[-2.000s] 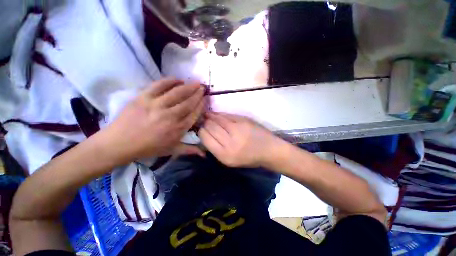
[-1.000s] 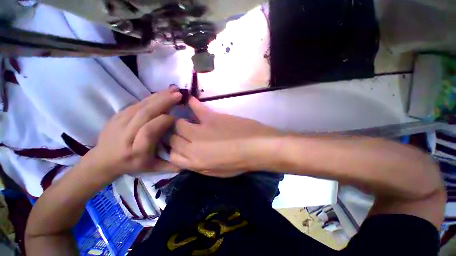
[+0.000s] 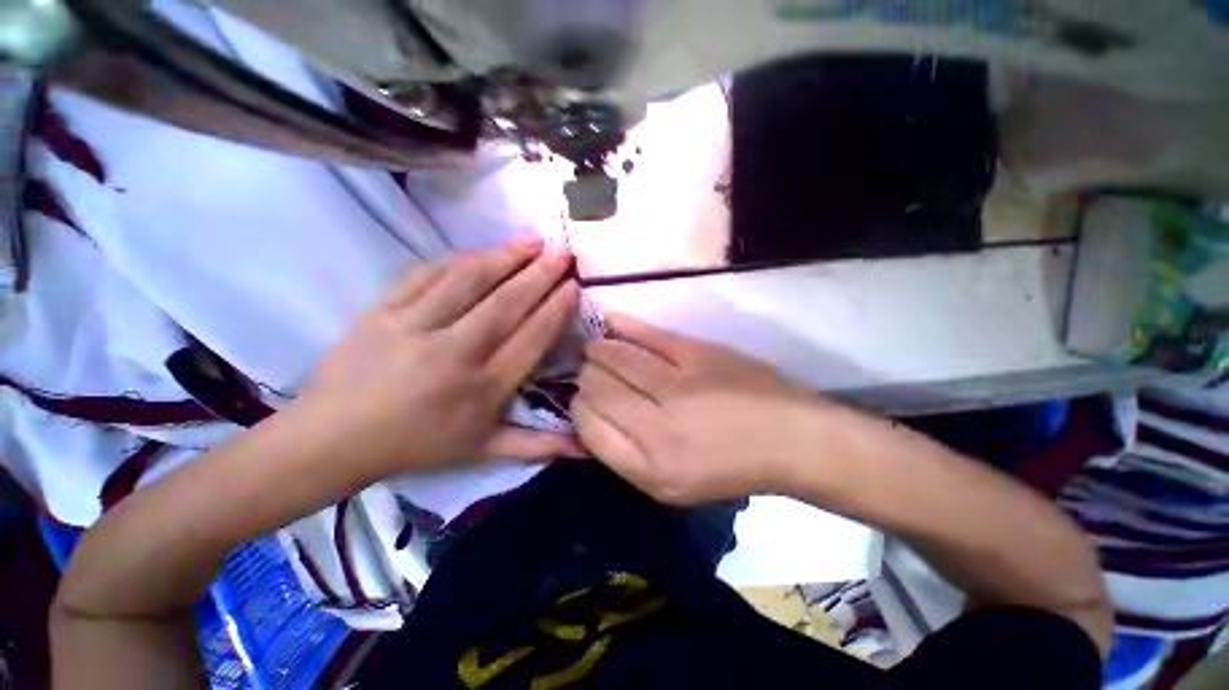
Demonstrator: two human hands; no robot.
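A large white garment piece with maroon strips (image 3: 270, 256) lies left of the needle area and runs under my left hand. My left hand (image 3: 452, 357) lies nearly flat, fingers together, pressing the cloth edge just in front of the presser foot (image 3: 589, 193). My right hand (image 3: 674, 404) pinches a narrow pale strip of the cloth edge (image 3: 589, 318) close beside my left fingertips. The cloth between the hands is partly hidden by the fingers. The sewing machine head (image 3: 701, 41) stands above, blurred. The needle is too small and glared to tell.
A black pad (image 3: 863, 155) lies on the bed right of the needle plate. A small green and white box (image 3: 1146, 276) stands at the right. A blue plastic crate (image 3: 276, 600) is at lower left. Striped pieces (image 3: 1166, 512) are piled at lower right.
The hands have moved slightly right and parted a little; my left hand has flattened on the cloth. A pale edge now shows at the fingertips where a dark bit showed before.
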